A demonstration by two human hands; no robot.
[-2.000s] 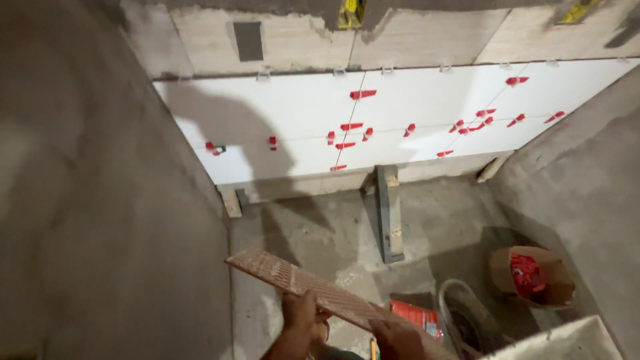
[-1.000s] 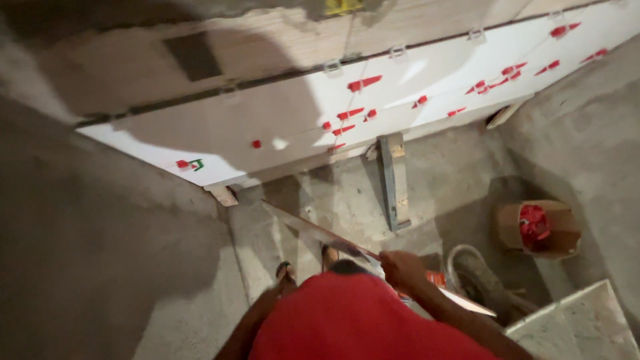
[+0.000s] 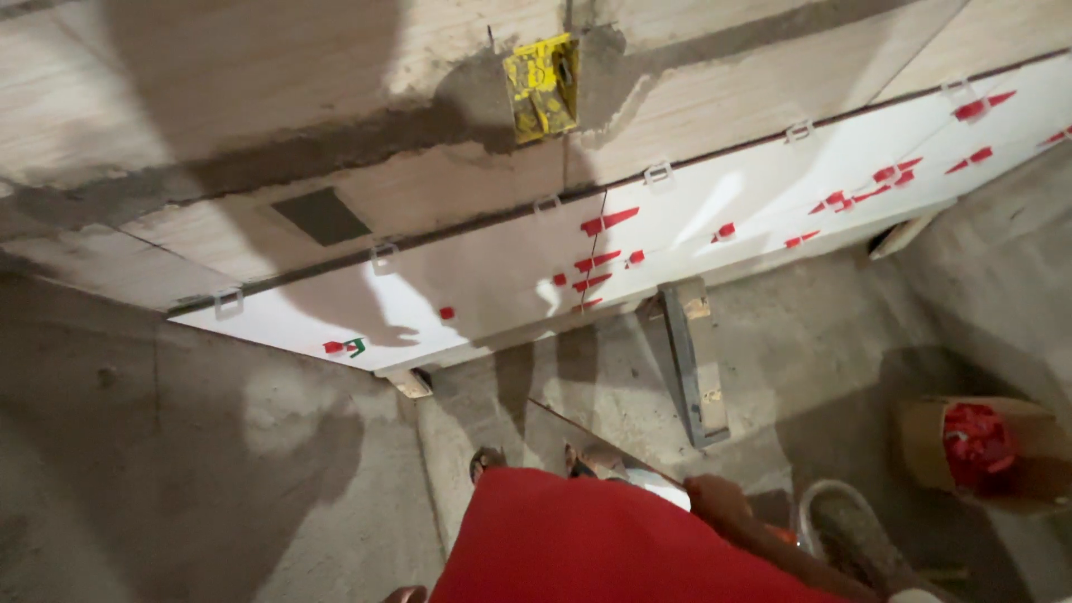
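My right hand (image 3: pixel 712 498) grips the edge of a narrow tile (image 3: pixel 657 484), seen nearly edge-on beside my red shirt, with part of its white face showing. Only a bit of my left hand (image 3: pixel 406 595) shows at the bottom edge; its fingers are hidden. On the wall ahead, a band of glossy white tiles (image 3: pixel 502 293) carries red levelling wedges (image 3: pixel 610 221) along its joints. Clear plastic clips (image 3: pixel 658 173) line the band's top edge. A green piece (image 3: pixel 356 347) sits beside a wedge at the lower left.
A yellow electrical box (image 3: pixel 543 88) is set in the wall above. A metal bar with a wooden piece (image 3: pixel 688 368) stands out from the wall's foot. At right are a cardboard box (image 3: pixel 921 444) holding red plastic pieces and a round-rimmed container (image 3: pixel 808 511). My feet are below.
The tile's ribbed back faced up with both hands at it; now it is seen nearly edge-on, and my left hand is off it. The view has swung toward the wall.
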